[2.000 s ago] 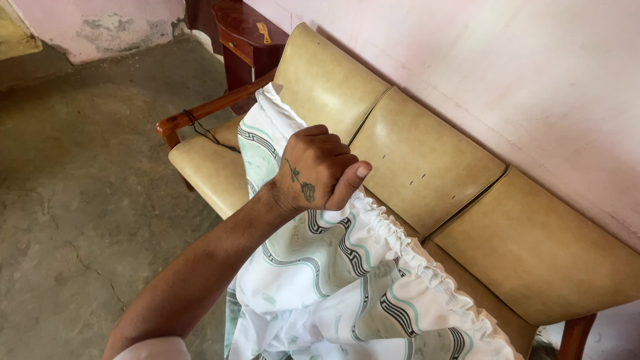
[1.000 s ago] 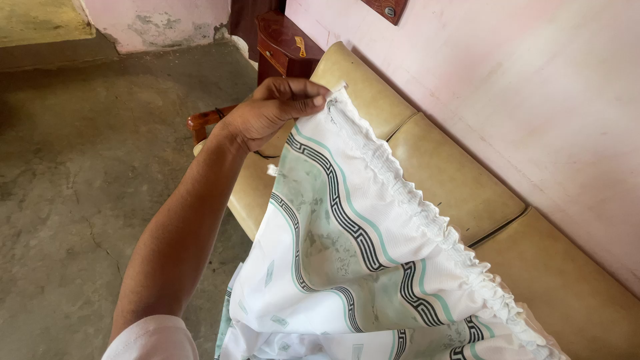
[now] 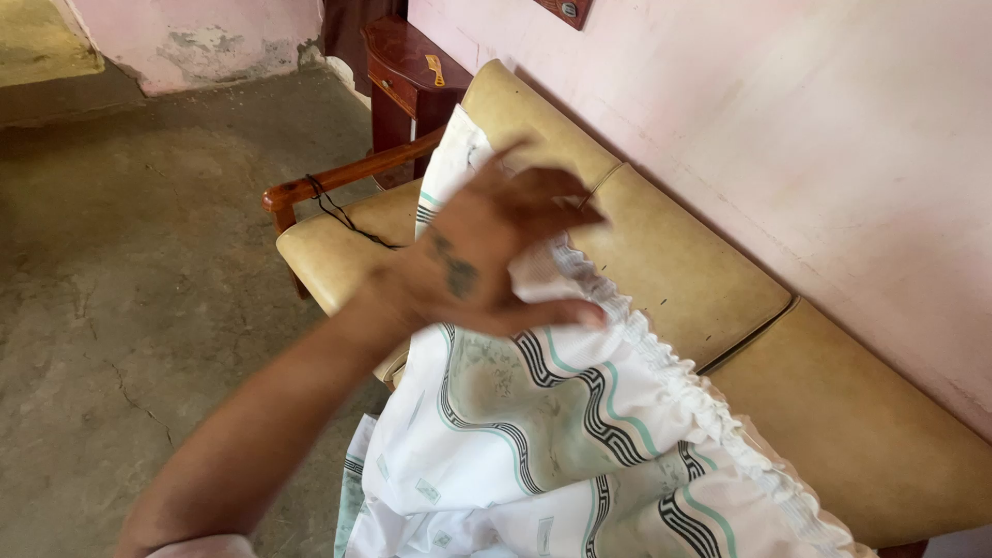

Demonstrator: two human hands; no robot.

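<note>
My left hand, blurred and marked with a dark tattoo on its back, is spread over the upper part of a patterned fabric. Its fingers are apart and nothing shows in its grip; whether it touches the cloth cannot be told. White with grey-green areas, teal lines and black key-pattern bands, the fabric has a gathered, ruffled edge running down to the lower right. Its top corner lies against the sofa back. My right hand is not in view.
A tan cushioned sofa with a wooden armrest stands along the pink wall. A black cord hangs over the armrest. Behind stands a dark red cabinet with a yellow comb-like object on top. Grey floor lies at left.
One second ago my left hand pinched the fabric's top corner; it has let go, and its fingers are spread. The hand now hangs lower, over the cloth.
</note>
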